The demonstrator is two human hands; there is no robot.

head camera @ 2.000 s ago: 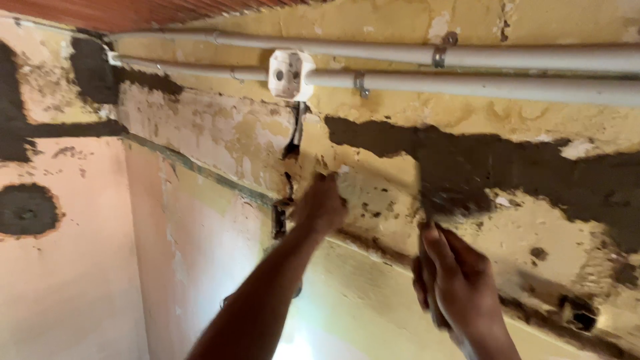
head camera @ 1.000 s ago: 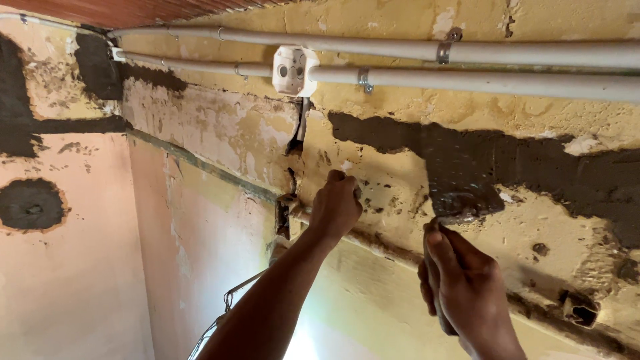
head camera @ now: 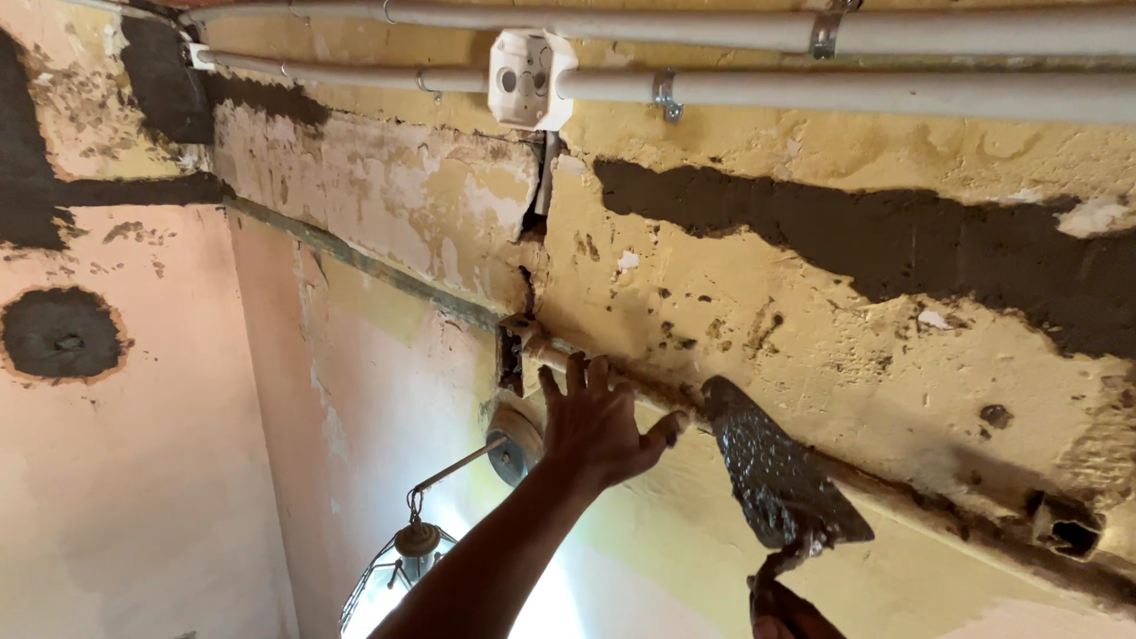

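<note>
My left hand [head camera: 595, 417] is spread with its fingertips on or close to a pale pipe [head camera: 648, 390] set along a ledge in the wall; nothing is in it. To its right, my right hand [head camera: 785, 617], partly cut off by the lower edge, grips a pointed trowel [head camera: 781, 470] by its handle. The blade is coated with wet, shiny dark mortar, its tip up beside the ledge. Above the trowel, a band of dark mortar [head camera: 932, 244] covers part of the yellow wall. An open recessed box [head camera: 512, 355] sits at the pipe's left end.
Two conduits [head camera: 799, 93] run along the top, one joined to a white junction box [head camera: 531, 80]. A wall lamp [head camera: 417, 541] hangs by my left forearm. A broken pipe or box opening [head camera: 1069, 532] shows at lower right. A round mortar patch [head camera: 64, 333] marks the left wall.
My left hand has moved down and opened from a closed shape. My right hand has lowered the trowel from the mortar band to the ledge.
</note>
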